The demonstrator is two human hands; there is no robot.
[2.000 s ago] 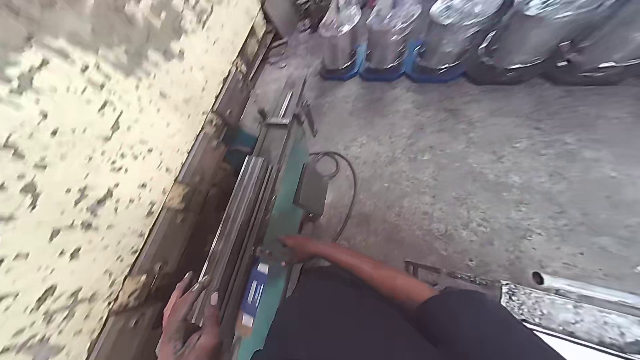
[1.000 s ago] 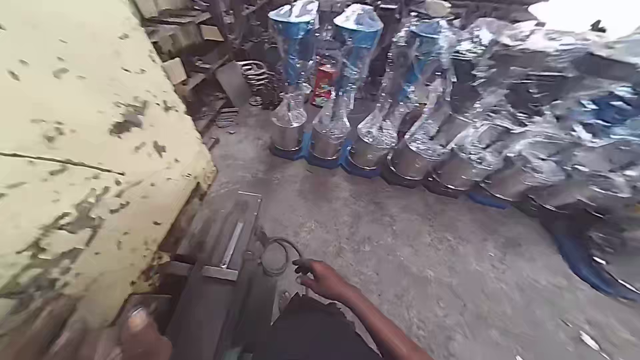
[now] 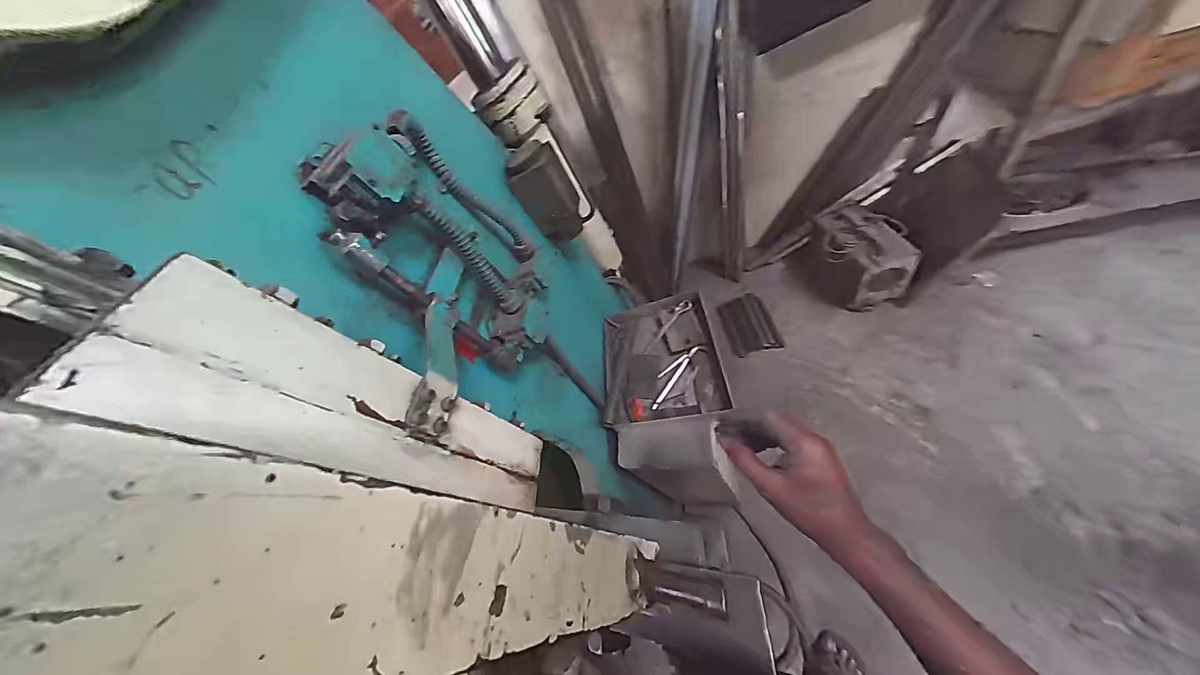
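Note:
My right hand [image 3: 802,478] is at the corner of a grey metal box [image 3: 680,459], with thumb and fingers curled. Something dark shows by the fingertips; whether they grip it or the box edge cannot be told. Just behind the box, an open metal tray [image 3: 727,380] holds several tools, among them a wrench [image 3: 672,321] and a bright metal tool [image 3: 677,377], plus a small orange-red item [image 3: 638,409]. I cannot see my left hand.
A chipped cream-painted machine part [image 3: 328,562] fills the lower left. Behind it stands a teal panel [image 3: 253,122] with hoses and fittings [image 3: 459,244]. A cable [image 3: 773,553] hangs below the box. On the concrete floor lie a ribbed dark piece [image 3: 750,324] and a boxy metal part [image 3: 867,258].
The view has swung far round, from the wrapped machines to the teal panel and tool tray. My left hand has left the view. My right hand is now beside the grey box.

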